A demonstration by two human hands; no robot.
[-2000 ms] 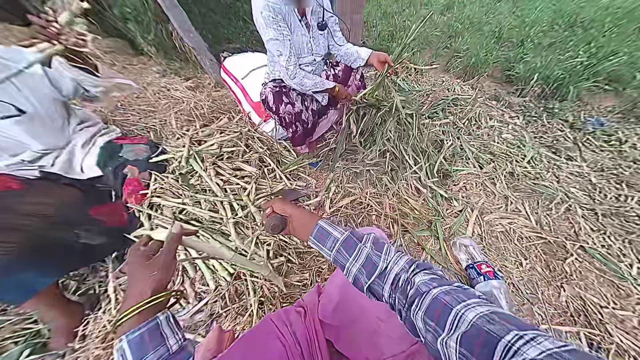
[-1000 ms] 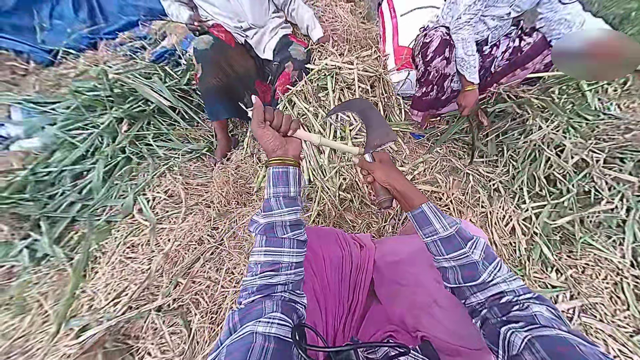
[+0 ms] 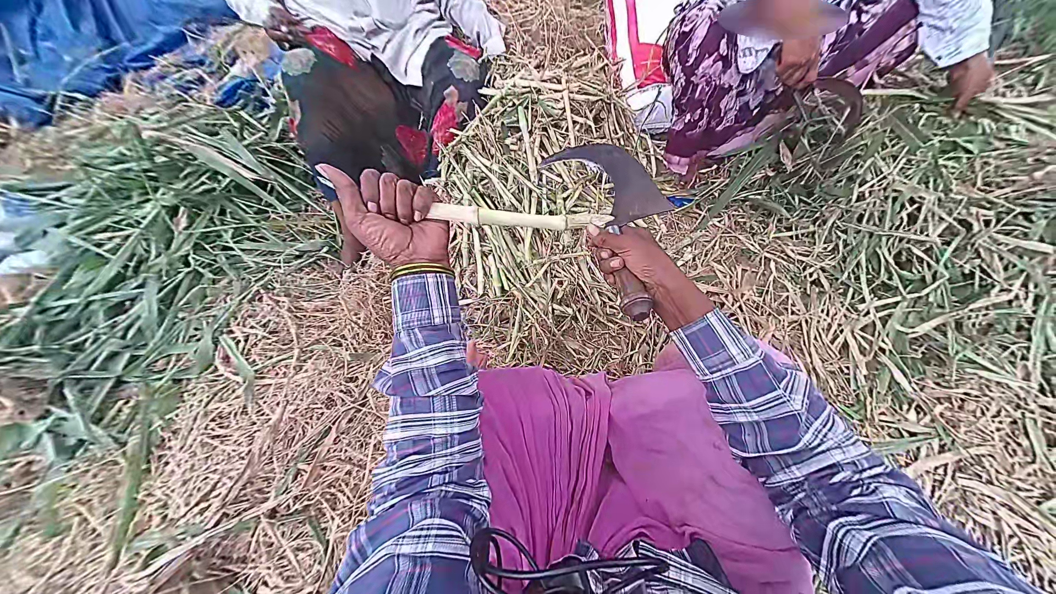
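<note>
My left hand is closed round one end of a pale, jointed cane stalk, its thumb pointing up and to the left. The stalk lies level across the view. At its other end, my right hand grips the wooden handle of a sickle. The dark curved blade rises above that hand, its tip pointing left, and its base meets the stalk's end. Whether the edge has cut in, I cannot tell. Beneath and beyond the stalk is a heap of cut stalk pieces.
A person in dark, red-patterned clothing squats ahead on the left. Another in purple patterned cloth sits ahead on the right, a curved blade by one hand. Beside them stands a white and red sack. Green leaves lie left, near blue sheeting.
The view has swung left and down since the first frame. The stalk, slanting downward from my left hand two seconds ago, now spans level between both hands. Since one second ago, my hands have barely moved.
</note>
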